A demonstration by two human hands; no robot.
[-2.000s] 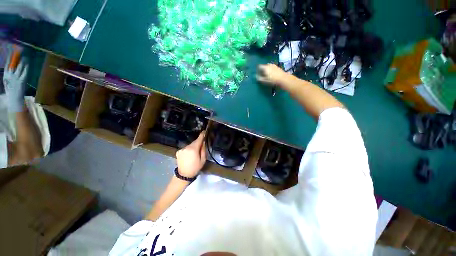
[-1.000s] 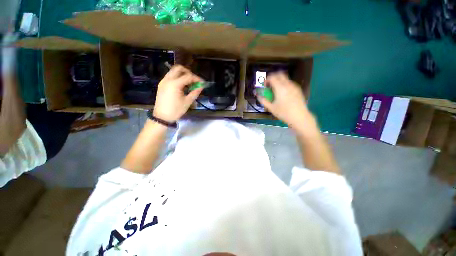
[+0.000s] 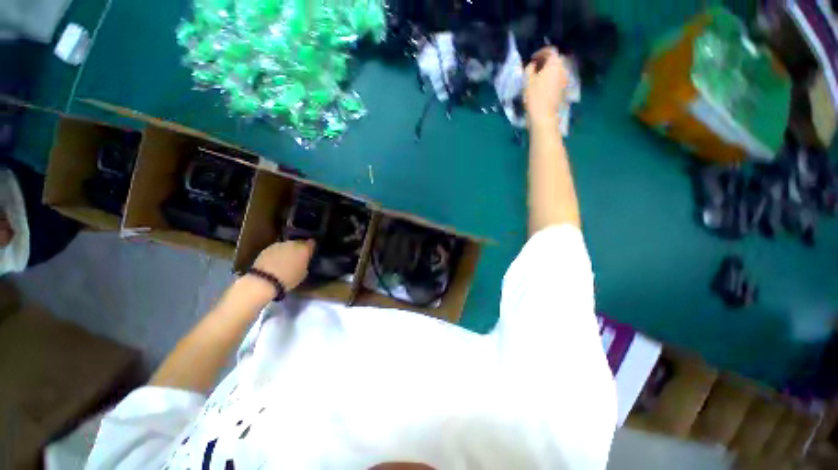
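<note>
A row of open brown cartons [image 3: 138, 229] stands along the bench's near edge, with black devices [image 3: 312, 216] and dark parts inside. My left hand [image 3: 287, 262] is at the near side of the carton second from the right, its fingertips over the dark contents; whether it grips anything is unclear. The rightmost carton holds a black device with a looped cable [image 3: 411, 266]. My right hand [image 3: 548, 83] is stretched forward over the heap of black accessories [image 3: 478, 37], on a white patch [image 3: 508, 78]; its fingers are bent and blurred, so a held item cannot be made out.
A heap of clear-green packets [image 3: 285, 60] lies beyond the cartons. An orange-brown box with green contents [image 3: 717, 87] and more black pieces [image 3: 772, 193] are at right. More cartons [image 3: 726, 404] stand at lower right. A person's arm and sleeve [image 3: 11, 225] show at the left edge.
The green packets my hands held over the cartons a second ago no longer show in them. My right hand has moved forward to the black heap; my left has moved to the carton's near side.
</note>
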